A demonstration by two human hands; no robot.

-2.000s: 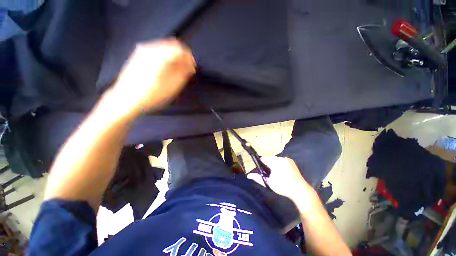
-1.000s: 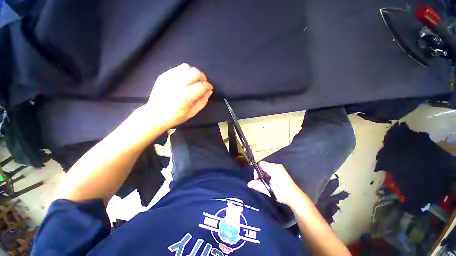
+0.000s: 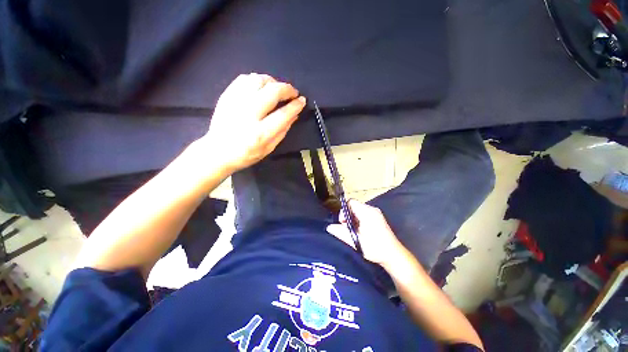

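A dark garment piece (image 3: 358, 55) lies over the dark table cover, its near edge running left to right. My left hand (image 3: 256, 124) rests at that edge, thumb and fingertips together on the cloth edge. My right hand (image 3: 365, 230) holds the tailor's shears (image 3: 330, 161) by the handles, which the fingers mostly hide. The blades point away from me. Their tip is at the cloth edge, just right of my left fingertips. Whether the tip touches the cloth is unclear.
The steam iron (image 3: 602, 41) is at the upper right, cut off by the picture's edge. The table's near edge (image 3: 413, 134) crosses above my legs. Dark cloth scraps (image 3: 561, 213) and clutter lie at the lower right. Pale tiled floor (image 3: 375, 165) shows between my legs.
My left hand has come down from the garment to its near edge, and its fingers now pinch there. The shears' tip has moved up to the edge. The garment's fold lies flatter, and the view has shifted.
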